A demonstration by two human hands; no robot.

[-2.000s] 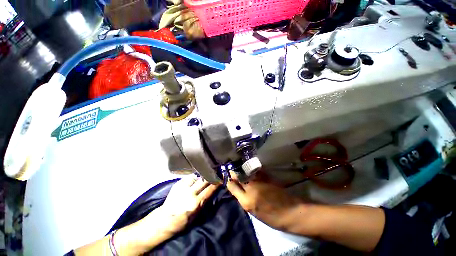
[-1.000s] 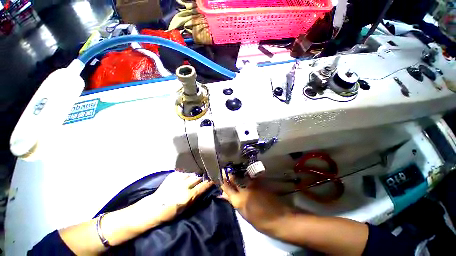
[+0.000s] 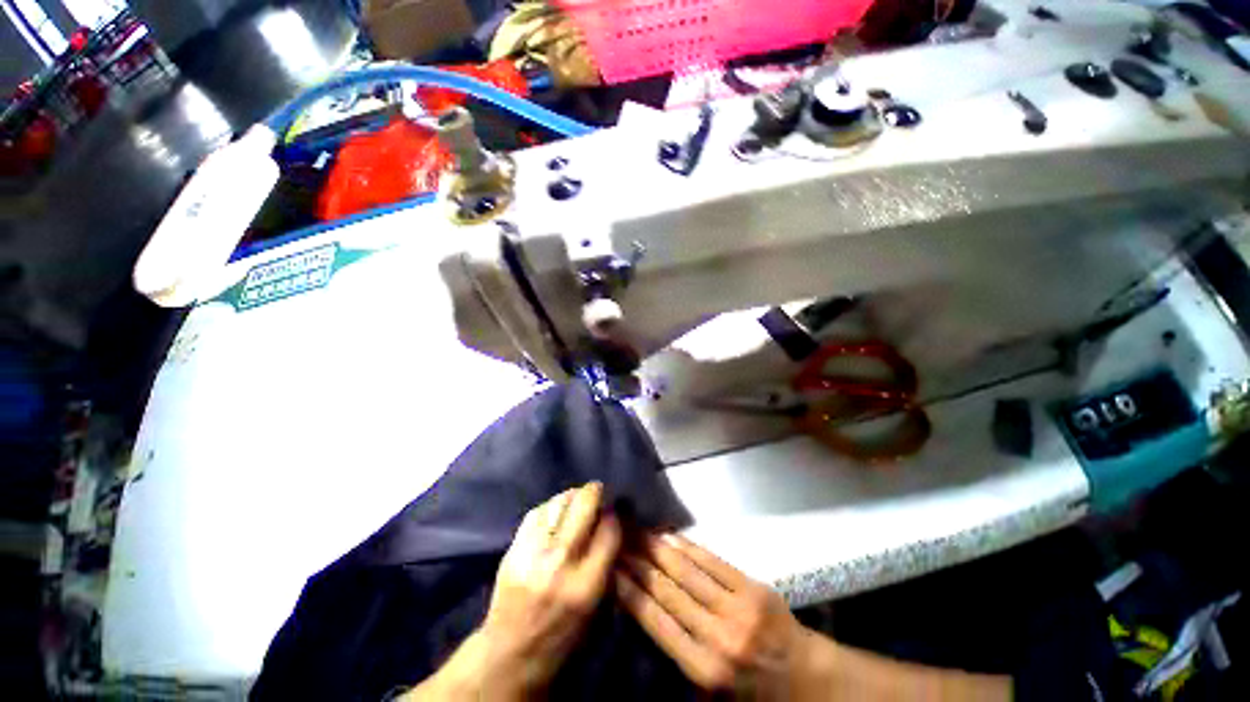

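Observation:
The dark garment piece (image 3: pixel 452 494) lies on the white machine table, its narrow upper end under the presser foot (image 3: pixel 598 384) of the sewing machine head. Its lower part spreads towards me and out of the bottom of the picture. My left hand (image 3: pixel 551 583) holds the cloth below the needle area, thumb and fingers pinched on it. My right hand (image 3: pixel 713 610) is just right of it, fingertips on the cloth's edge, almost touching my left hand. The cloth between the fingertips is too dark to show its layers.
Scissors with red-orange loop handles (image 3: pixel 861 401) lie under the machine arm (image 3: pixel 877 206). A teal panel (image 3: pixel 1145 446) is at the right. A white lamp head (image 3: pixel 209 220) on a blue tube is at the left. A pink basket (image 3: pixel 713 30) stands behind the machine.
Both hands have moved from beside the needle down towards me and now pinch the cloth. More dark cloth shows between hands and presser foot. The camera view has shifted.

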